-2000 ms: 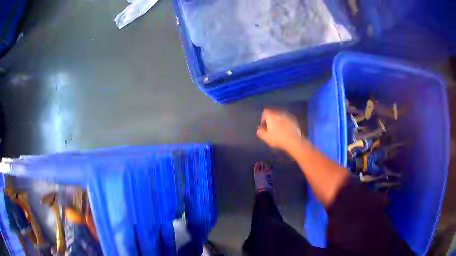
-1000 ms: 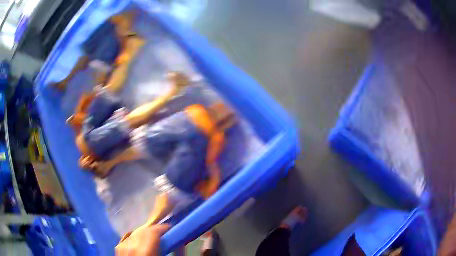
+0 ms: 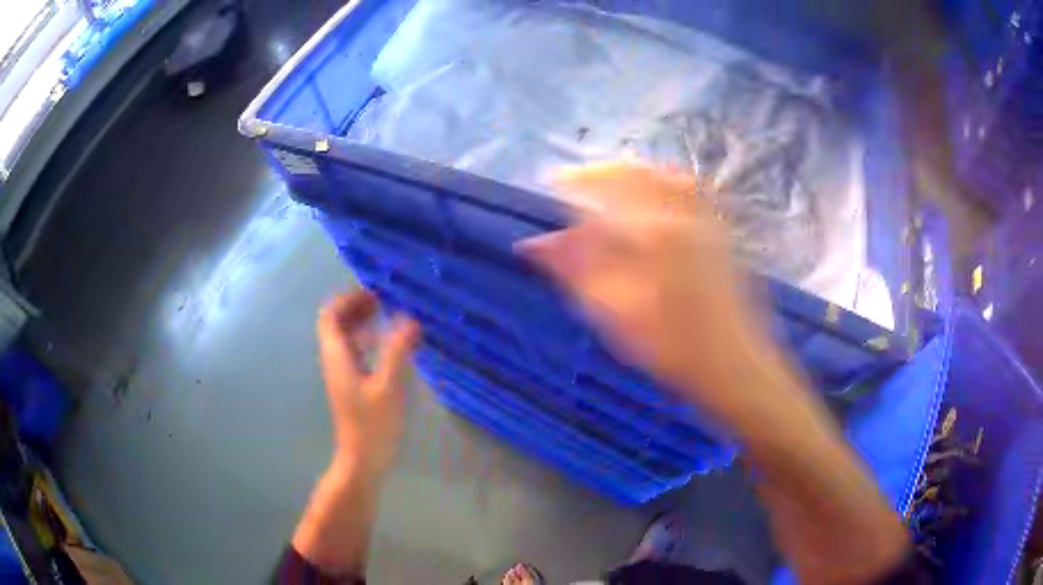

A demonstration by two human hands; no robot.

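Note:
A shallow blue crate (image 3: 423, 171) sits on top of a stack of blue crates in front of me. A whitish, wrinkled liner sheet (image 3: 515, 86) lies in it, and I see no leg parts on it. My right hand (image 3: 629, 229), blurred, is at the crate's near wall, its fingers over the rim; whether it grips the rim I cannot tell. My left hand (image 3: 368, 349) is left of the stack, its thumb and fingers apart and curled, with nothing in it.
A deep blue bin (image 3: 875, 429) stands at the lower right with jumbled leg parts (image 3: 944, 474) inside. Part of another crate with parts shows at the lower left edge. My feet (image 3: 523, 574) are at the bottom. Grey floor lies left of the stack.
The view has swung from the crate holding leg parts to the lined crate. My left hand, earlier at the filled crate's rim, is now off it. My right hand has come over the lined crate's near rim.

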